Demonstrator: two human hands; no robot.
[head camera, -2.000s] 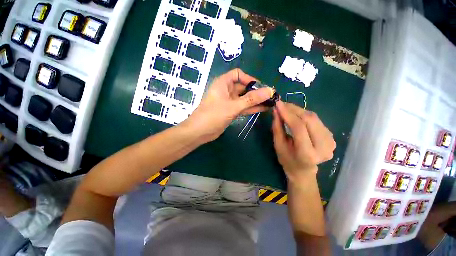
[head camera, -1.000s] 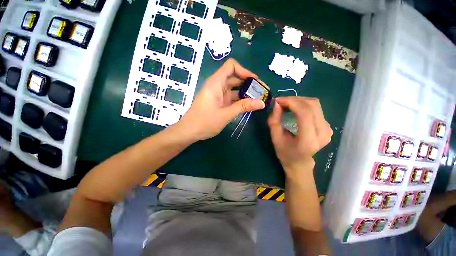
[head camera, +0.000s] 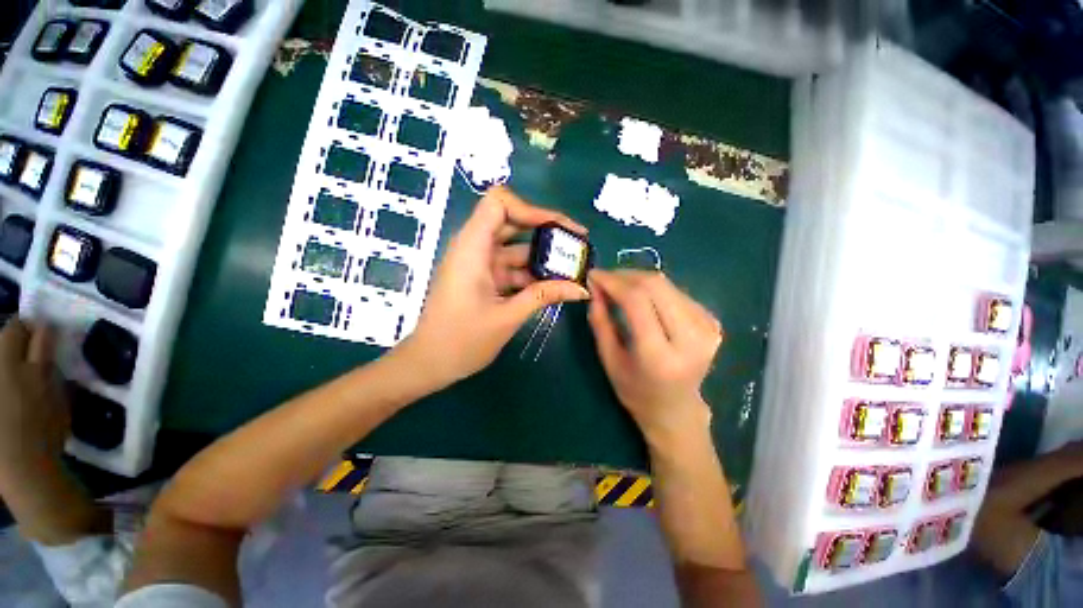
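Note:
My left hand (head camera: 481, 291) holds an open black watch case (head camera: 561, 254) by its edges, its white-labelled inside with a yellow band facing up. The legs of silver tweezers (head camera: 542, 331) stick out below my left hand over the green mat. My right hand (head camera: 653, 339) is at the case's right edge, thumb and index finger pinched together; whether something thin is between them cannot be told. A thin pale loop (head camera: 639, 255) lies partly visible just beyond my right hand.
A die-cut sheet (head camera: 371, 178) lies left of centre, with white scraps (head camera: 485, 145) and more scraps (head camera: 638, 203) beyond my hands. The left tray (head camera: 178, 196) holds black units; the right tray stack (head camera: 819, 297) holds pink-edged units. Another person's hand (head camera: 33, 398) is at the left tray.
The case has turned so its labelled inside faces up more fully. My right hand stays at its right edge. The view has shifted, and another person's hand has appeared at the left tray.

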